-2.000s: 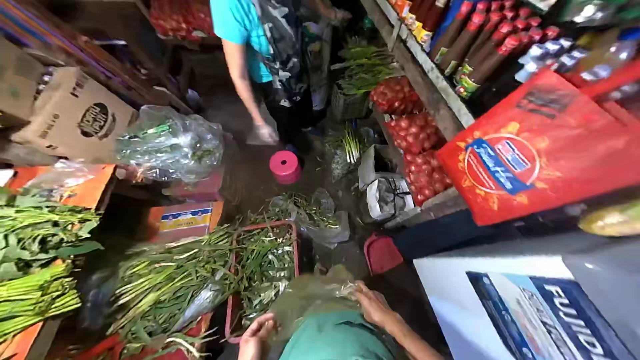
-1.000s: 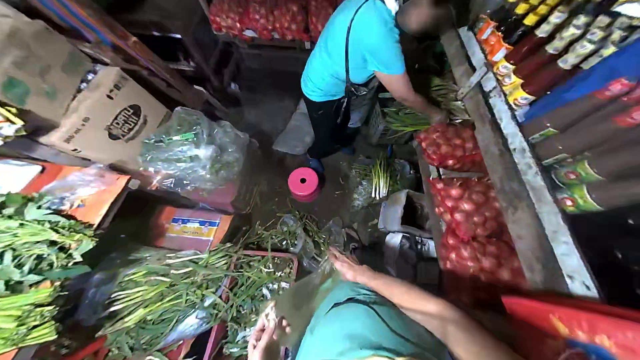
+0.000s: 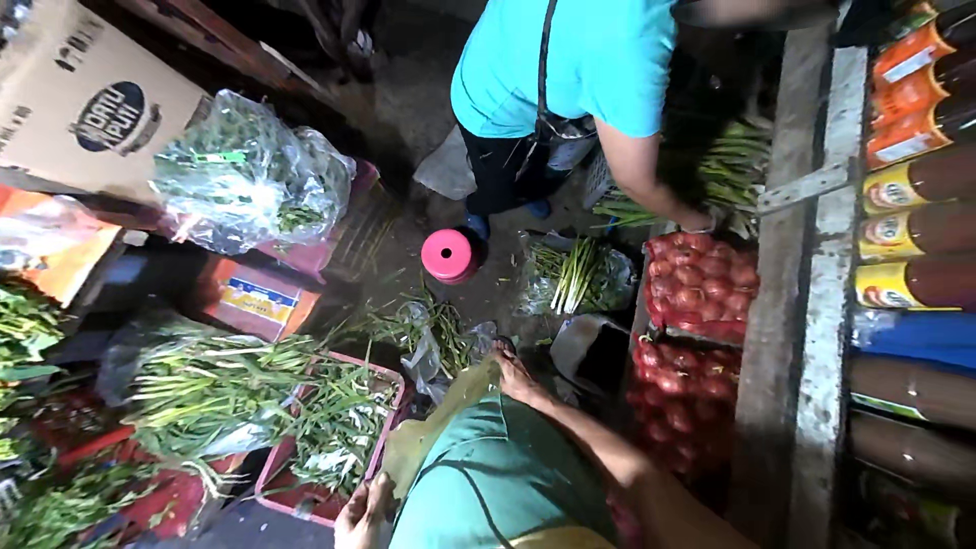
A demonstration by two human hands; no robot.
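Note:
A thin olive-coloured plastic bag or sheet [image 3: 438, 435] spans the front of my green shirt. My right hand [image 3: 518, 375] is at its upper corner, fingers closed on the edge. At its lower left edge is my left hand [image 3: 367, 509], thumb and fingers pinching it. Just left of the sheet stands a pink crate [image 3: 396, 381] holding green leaf trimmings [image 3: 343, 427]. Bundled spring onions [image 3: 221, 381] lie beside the crate. Beyond my hands, loose greens and clear plastic [image 3: 427, 335] lie on the floor.
A person in a turquoise shirt [image 3: 564, 61] bends toward greens at the right. A pink stool [image 3: 447, 256] stands mid-floor. Red net bags of onions [image 3: 701, 282] sit beside a wooden shelf edge [image 3: 785, 290] with bottles. A clear bag of greens [image 3: 252, 175] and a cardboard box [image 3: 99, 99] are left.
The person in turquoise, upright near the stool two seconds ago, has moved right and bends over the greens by the onion bags. My view has turned to the right.

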